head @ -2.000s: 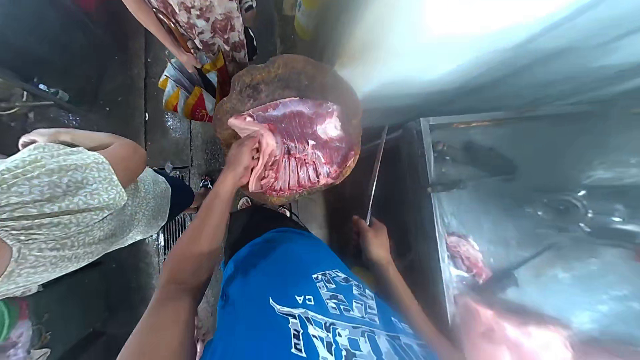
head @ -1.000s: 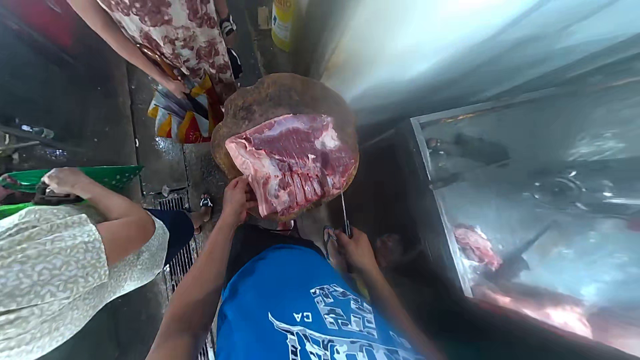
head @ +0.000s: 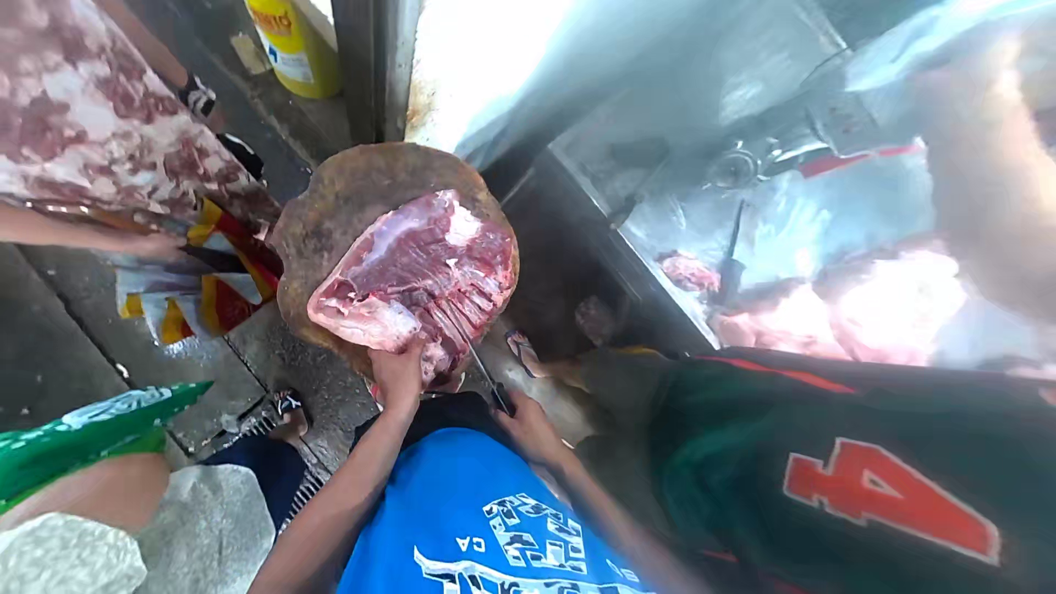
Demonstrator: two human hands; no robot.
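Note:
A large slab of raw meat with ribs (head: 412, 272) lies on a round wooden chopping block (head: 330, 198) in front of me. My left hand (head: 399, 376) grips the near edge of the slab at its fatty end. In my right hand (head: 530, 425) is the dark handle of a long, narrow knife (head: 483, 367). Its blade points up and left, and its far part lies against or in the meat between the ribs; how deep it sits cannot be told.
A metal counter (head: 635, 264) at right holds meat pieces (head: 690, 272) and another knife (head: 734, 239). A person in a dark green shirt (head: 825, 470) stands close at my right. Other people stand at left, one beside a colourful bag (head: 223, 280). A yellow container (head: 301, 54) is behind the block.
My right hand has brought the knife from beside the block to the meat. My left hand remains at the slab's near side. The person in dark green has come into view at right.

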